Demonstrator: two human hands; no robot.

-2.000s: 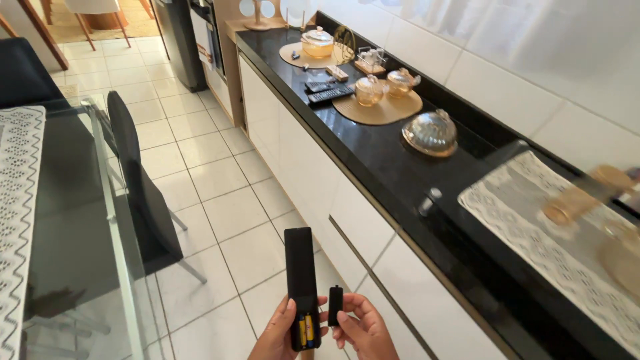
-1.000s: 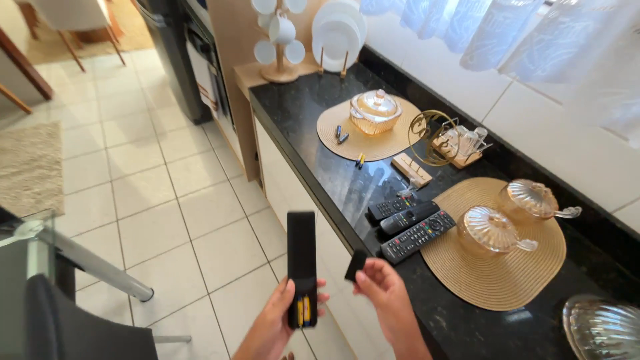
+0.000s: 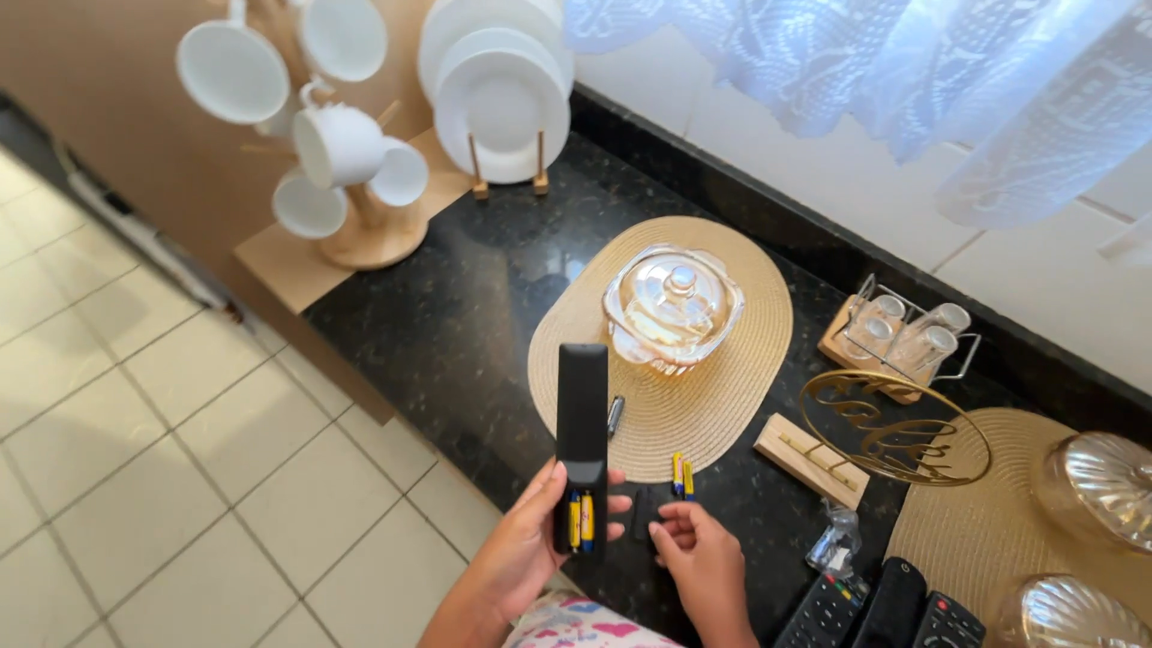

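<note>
My left hand (image 3: 540,522) holds a black remote control (image 3: 582,405) upright, back side toward me, its battery compartment uncovered with two yellow batteries (image 3: 581,520) in it. Just right of it, the black battery cover (image 3: 642,515) is by the fingertips of my right hand (image 3: 697,549); whether the fingers still touch it I cannot tell. Two more yellow batteries (image 3: 683,475) lie at the lower edge of a woven placemat (image 3: 747,396). Partly behind the remote, a dark battery (image 3: 616,416) rests on that placemat.
On the placemat stands a lidded glass dish (image 3: 675,306). A mug tree (image 3: 373,238) and white plates (image 3: 504,108) are at the back left. To the right are small glasses (image 3: 900,333), a wooden stand with a gold ring sign (image 3: 810,459), a plastic wrapper (image 3: 835,540) and several remotes (image 3: 823,612).
The view has moved close over the counter. My right hand, which held the battery cover up beside the remote, is now low over the counter with the cover at its fingertips. The left still holds the remote.
</note>
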